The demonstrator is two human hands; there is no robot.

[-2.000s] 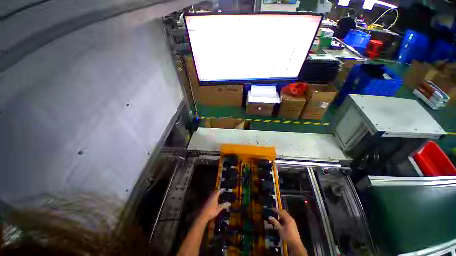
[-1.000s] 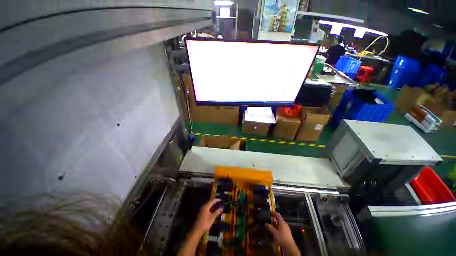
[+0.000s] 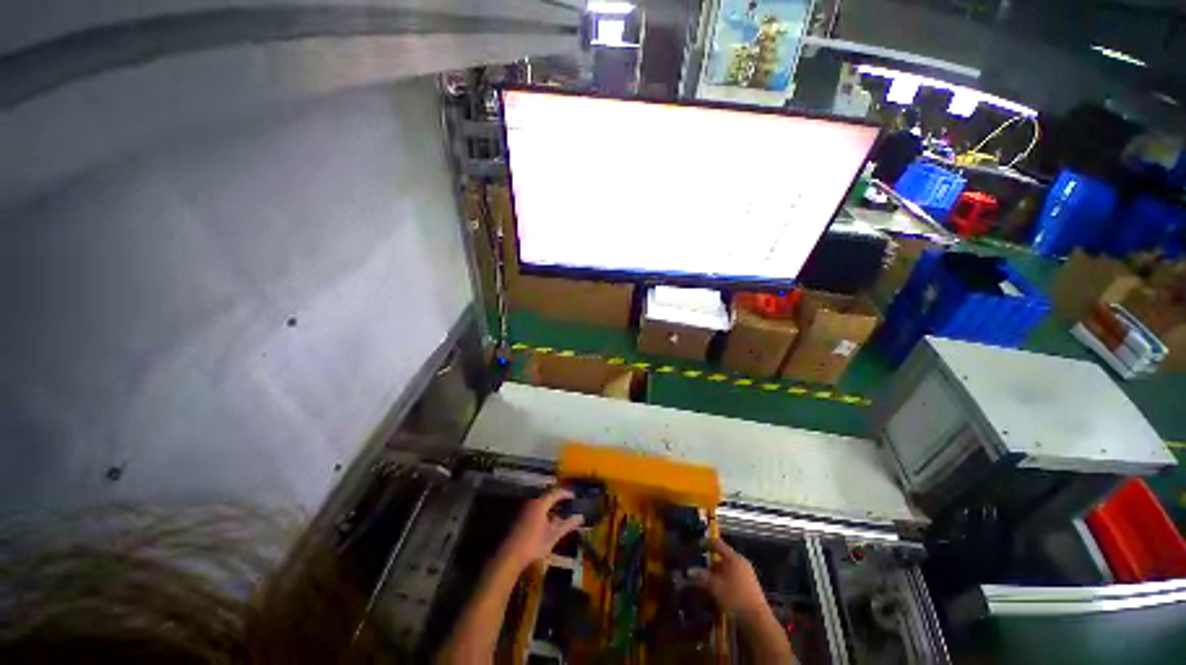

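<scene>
The orange test fixture (image 3: 637,473) lies on the dark metal rails at the bottom centre, cut off by the lower edge. A green connector strip (image 3: 628,591) runs down its middle. Small black adapters (image 3: 682,524) sit in its rows; white-framed slots (image 3: 562,566) show on the left side. My left hand (image 3: 539,530) is at the upper left row, its fingers on a black adapter (image 3: 588,504). My right hand (image 3: 728,578) is at the right row, fingers at the fixture's edge against dark blocks; its exact grip is blurred.
A grey-white machine panel (image 3: 260,260) fills the left. A large bright monitor (image 3: 683,188) stands ahead, above a white ledge (image 3: 702,448). A white metal cabinet (image 3: 1041,403), a red bin (image 3: 1142,530) and the green belt conveyor (image 3: 1093,637) are at the right. Cardboard boxes (image 3: 761,340) stand behind.
My left hand has moved up the left row towards the fixture's far end, and white-framed slots now show behind it. My right hand stays along the right row. The camera view has shifted.
</scene>
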